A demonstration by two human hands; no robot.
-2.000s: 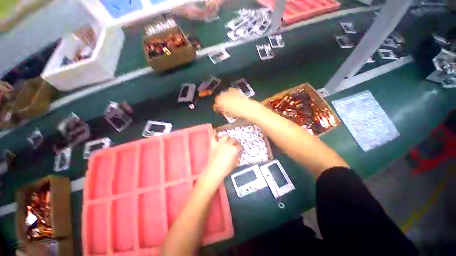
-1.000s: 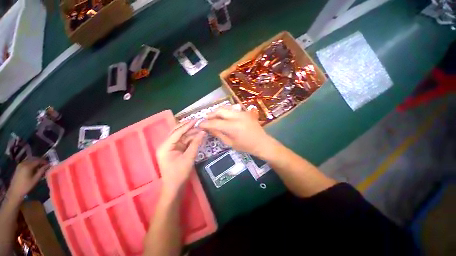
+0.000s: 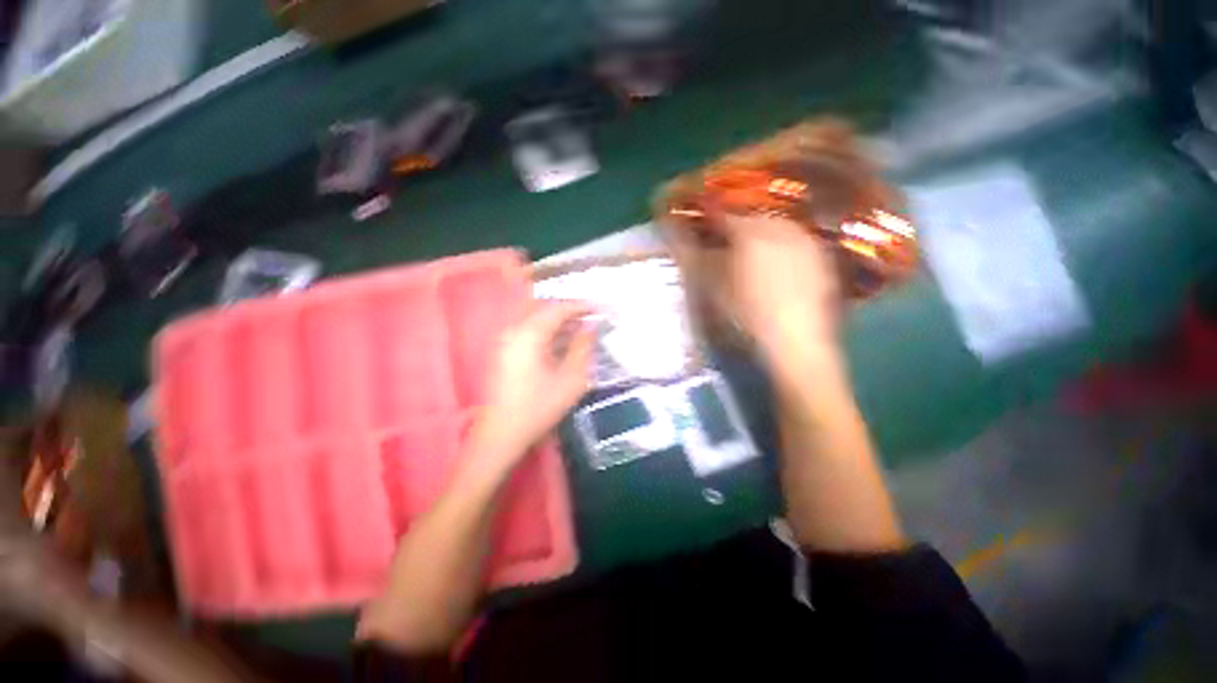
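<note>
The picture is blurred by motion. My left hand [image 3: 541, 367] is over the left side of the ring box [image 3: 647, 320], its thumb and fingers curled close together; whether it holds something cannot be told. My right hand [image 3: 781, 274] reaches into the near side of the flex box [image 3: 874, 240], among shiny copper-orange flex parts [image 3: 787, 190]; its fingertips are blurred. Two windowed frames, one left [image 3: 623, 422] and one right [image 3: 717, 424], lie just in front of the ring box. A single white ring [image 3: 713, 496] lies nearer me.
A pink compartment tray [image 3: 304, 434] lies at left. More windowed frames [image 3: 553, 150] lie on the belt behind. A pale rectangular sheet [image 3: 1001, 260] lies at right. Another person's blurred arm [image 3: 80, 600] is at lower left, by a box with copper-orange parts [image 3: 51, 474].
My hands have parted. My right hand has moved from the ring box to the flex box; my left stays by the ring box. The view has shifted.
</note>
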